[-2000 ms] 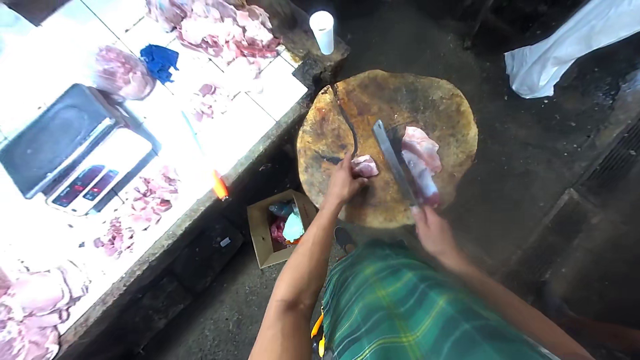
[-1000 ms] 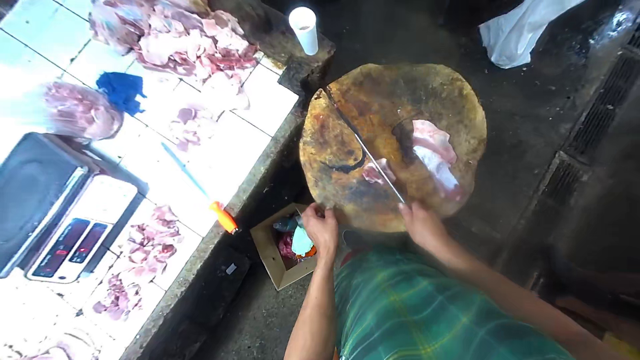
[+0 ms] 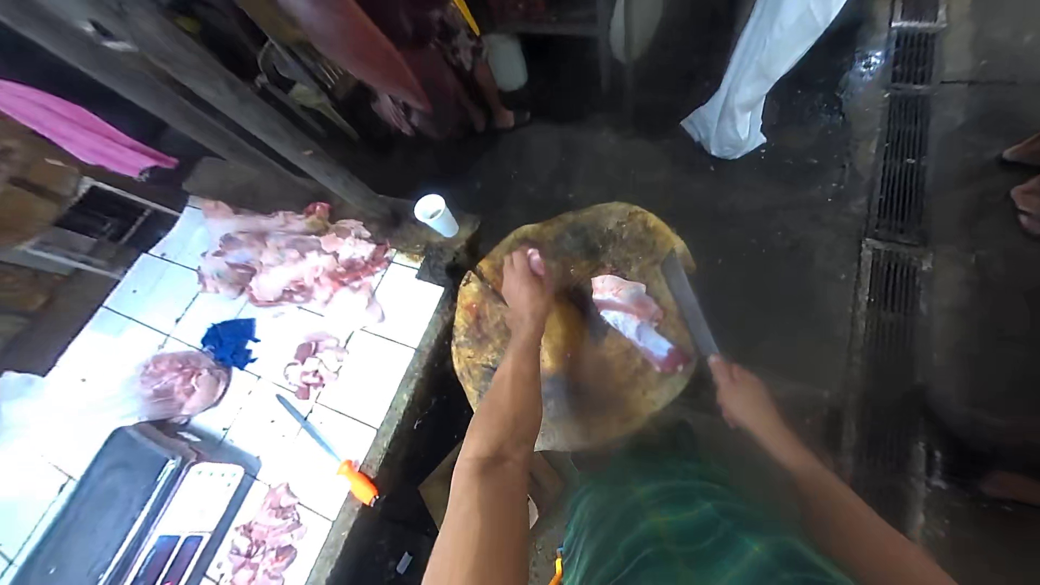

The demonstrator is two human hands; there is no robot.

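My right hand (image 3: 735, 390) grips the handle of a cleaver-like knife (image 3: 689, 305), its broad blade over the right edge of a round wooden chopping block (image 3: 585, 406). Above the block's upper left part is my left hand (image 3: 526, 284), closed around a small pink piece of meat (image 3: 536, 262). A larger cut of meat (image 3: 638, 321), pink at one end and whitish toward the other, lies on the block between my hands, touched by neither.
Left of the block, a white-tiled counter (image 3: 406, 305) holds meat pieces (image 3: 301, 256), bagged meat (image 3: 183, 383), an orange-handled knife (image 3: 357, 481) and a scale (image 3: 97, 512). A white cup (image 3: 436, 214) stands at its corner. White cloth or plastic (image 3: 735, 122) hangs beyond; a floor drain (image 3: 890, 301) runs right.
My left hand has moved from the block's near edge to its upper left, now with a small meat piece. The knife has moved to the right side of the large cut. The view has shifted.
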